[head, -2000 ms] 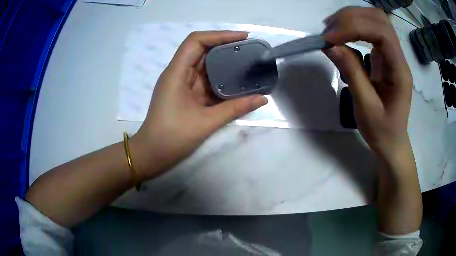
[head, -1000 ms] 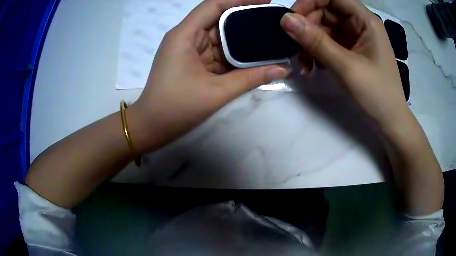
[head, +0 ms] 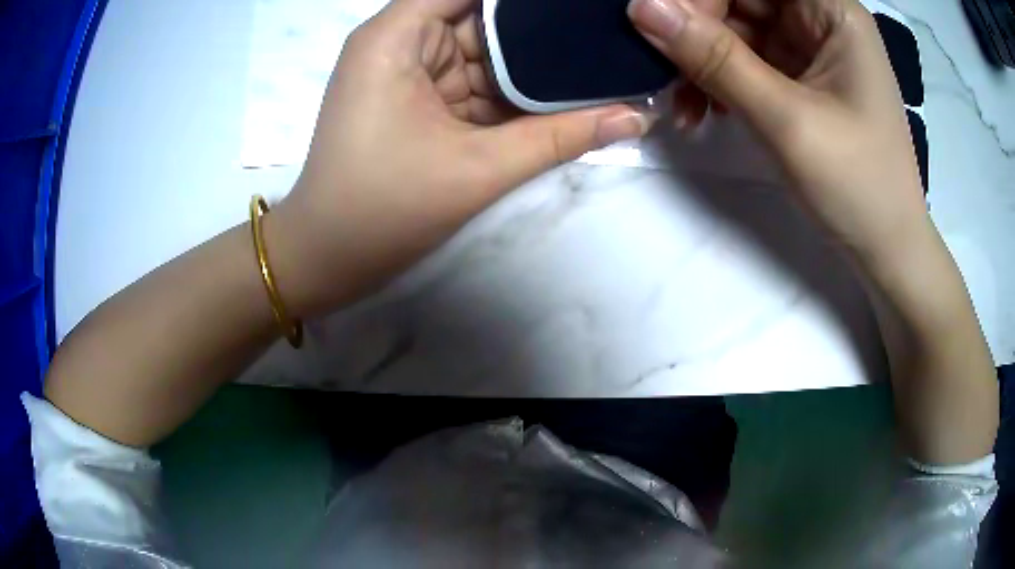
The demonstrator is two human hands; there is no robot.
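A rounded housing (head: 503, 83) with a pale rim is held at the top centre, partly cut off by the frame's top edge. A black adhesive pad (head: 579, 50) covers its face inside the rim. My left hand (head: 445, 145) grips the housing from the left, thumb along its lower edge. My right hand (head: 779, 100) is at the housing's right end, its thumb pressed on the pad's right part; its other fingers are partly hidden behind. A white liner sheet (head: 278, 95) lies under the hands.
The blue bin (head: 28, 189) stands along the left edge. Black pads (head: 899, 61) lie at the upper right beyond my right wrist. Dark stacked pieces (head: 991, 28) are cut off at the top right corner. The marble-look table's (head: 534, 300) front edge curves below my hands.
The pad, first lifted in my right hand away from the bare screwed face, now lies over the housing. The view has shifted, so hands and housing sit higher in the picture.
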